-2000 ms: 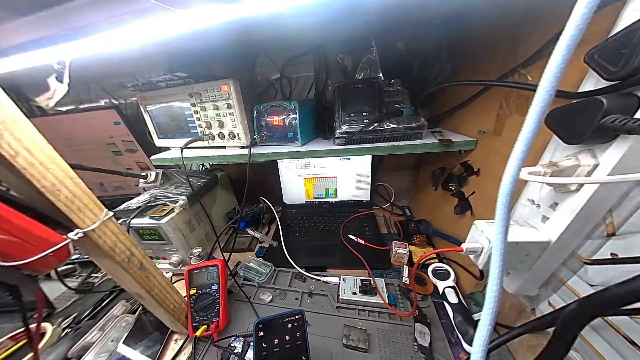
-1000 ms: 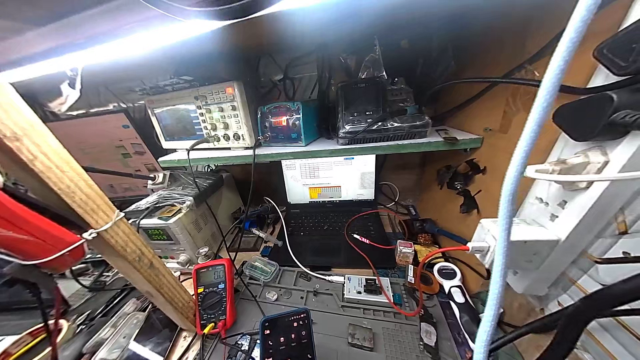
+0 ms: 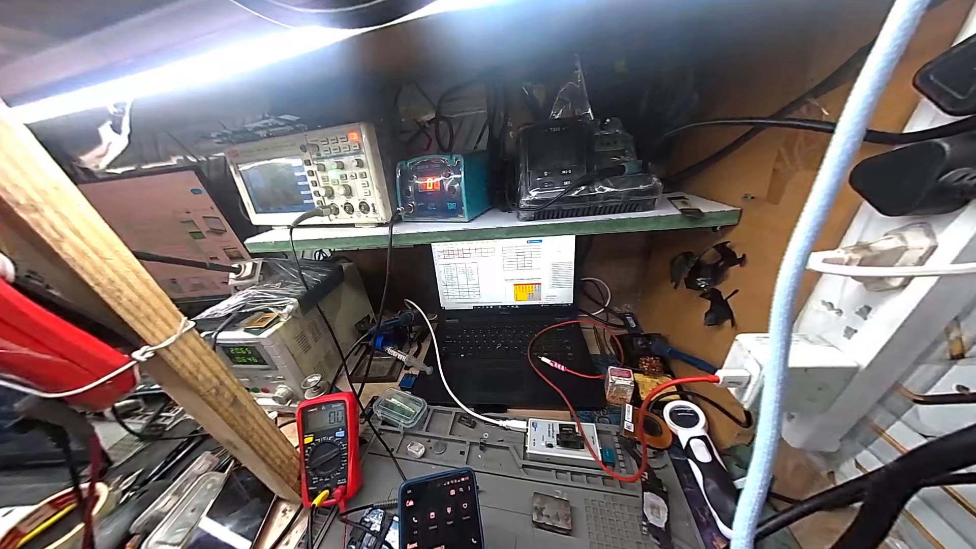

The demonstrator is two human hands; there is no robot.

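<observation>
Neither of my hands shows in the head view. A smartphone [image 3: 442, 509] in a blue case lies at the bottom middle, its screen lit. Left of it rests a red digital multimeter [image 3: 329, 450] with leads plugged in. On the grey work mat [image 3: 488, 476] sits a white chip programmer [image 3: 563, 440] with a black socket, a white cable running into it. A small square metal piece [image 3: 551, 512] lies in front of the programmer. Behind the mat a black laptop [image 3: 503, 343] stands open, tables and a coloured grid on its screen.
A green-edged shelf [image 3: 488, 232] above the laptop bears an oscilloscope [image 3: 309, 179], a teal soldering station [image 3: 442, 187] and a plastic-wrapped device [image 3: 583, 171]. A bench power supply [image 3: 282, 351] stands left. A wooden post [image 3: 152, 320], a pale blue cord [image 3: 808, 252] and a magnifier [image 3: 698, 450] flank the mat.
The page on the laptop screen has scrolled; the coloured grid sits lower right and smaller, with more tables showing. The view has shifted slightly.
</observation>
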